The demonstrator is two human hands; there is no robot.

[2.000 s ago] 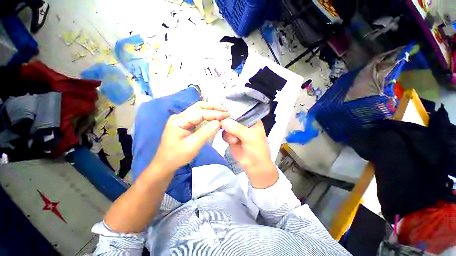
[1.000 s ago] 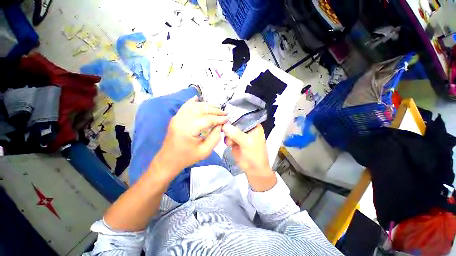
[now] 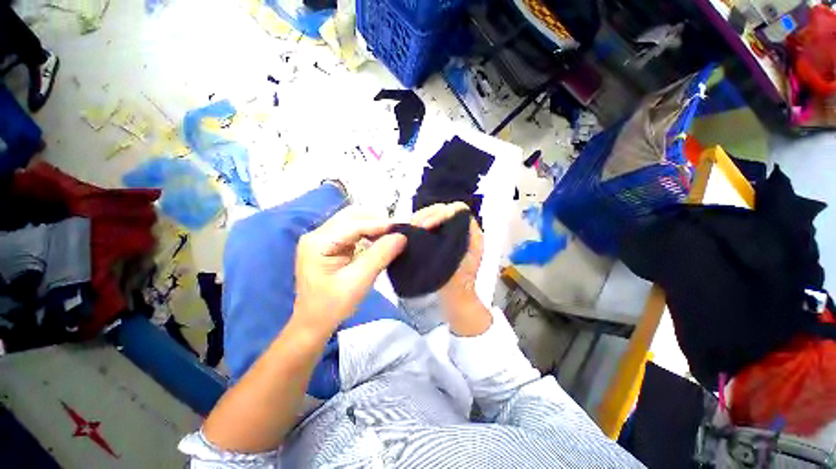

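Note:
A small black cuff (image 3: 429, 256) is held between both hands above my lap, its dark side outward and cup-shaped. My left hand (image 3: 339, 266) pinches its left edge between thumb and fingers. My right hand (image 3: 466, 275) is behind and around its right side; most of its fingers are hidden by the cloth. A finished cuff pile (image 3: 458, 165) of overlapping black pieces lies on the white board (image 3: 501, 169) just beyond my hands.
Blue crates stand at the top (image 3: 401, 41) and to the right (image 3: 596, 197). A yellow-edged table (image 3: 634, 366) with black garments (image 3: 724, 266) is at right. Dark red and grey garments (image 3: 101, 215) are at left. Fabric scraps lie on the floor. A person's shoe (image 3: 43, 81) shows at upper left.
The piece showed its grey side before; now its black side faces outward in a cup shape. My right hand has moved around it. The view has shifted somewhat.

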